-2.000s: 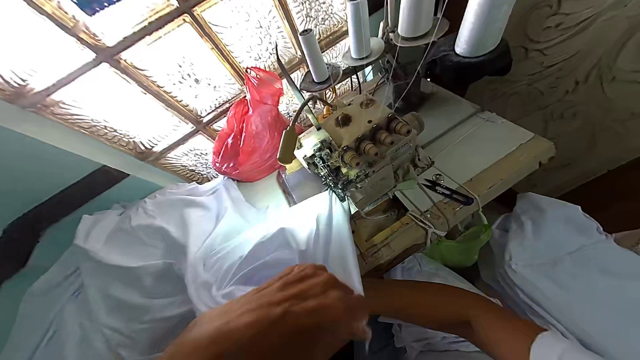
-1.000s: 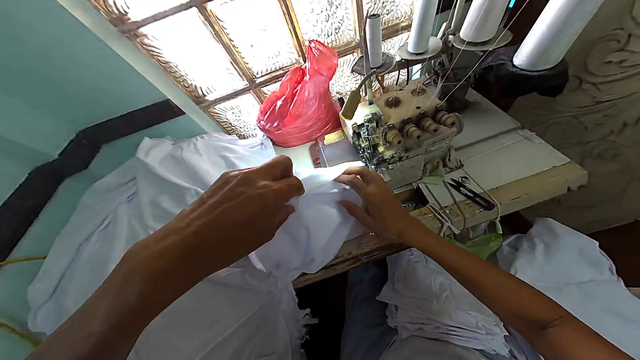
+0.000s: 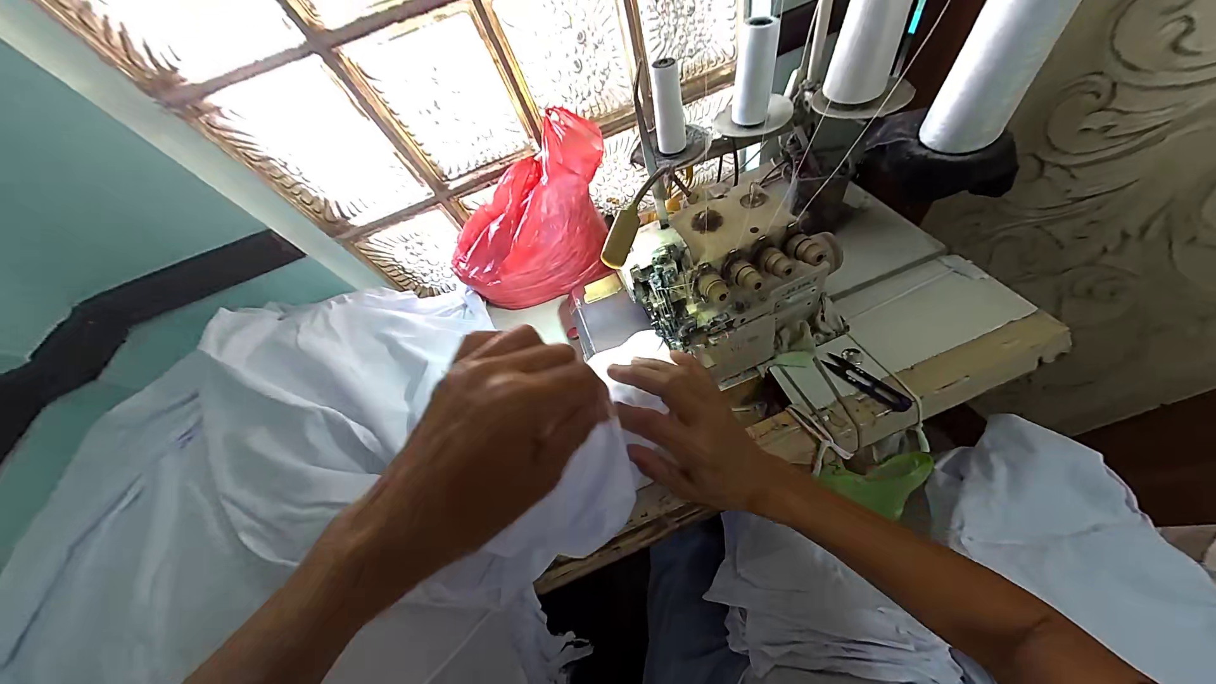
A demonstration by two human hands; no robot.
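White cloth [image 3: 313, 408] covers the left of the table and reaches the needle area of an overlock sewing machine [image 3: 741, 275]. My left hand [image 3: 518, 408], its fingers curled, is closed on the cloth just left of the machine; its fingertips are partly hidden. On the right, my right hand [image 3: 689, 432] lies with spread fingers on the cloth edge in front of the presser area. Threads run down to the machine from white thread cones [image 3: 864, 52]. The needle itself cannot be made out.
A red plastic bag [image 3: 537, 223] stands behind the cloth by the window. Thread snips [image 3: 866, 380] lie on the wooden machine table [image 3: 988, 351], right of the machine. A green plastic bag [image 3: 879, 484] hangs at its front edge. Stacked white fabric pieces [image 3: 817, 608] and more white cloth [image 3: 1064, 513] are lower right.
Two seconds ago my hands were lower, near the bottom of the view; both are now at the cloth beside the machine. Since one second ago they have stayed close to the same place.
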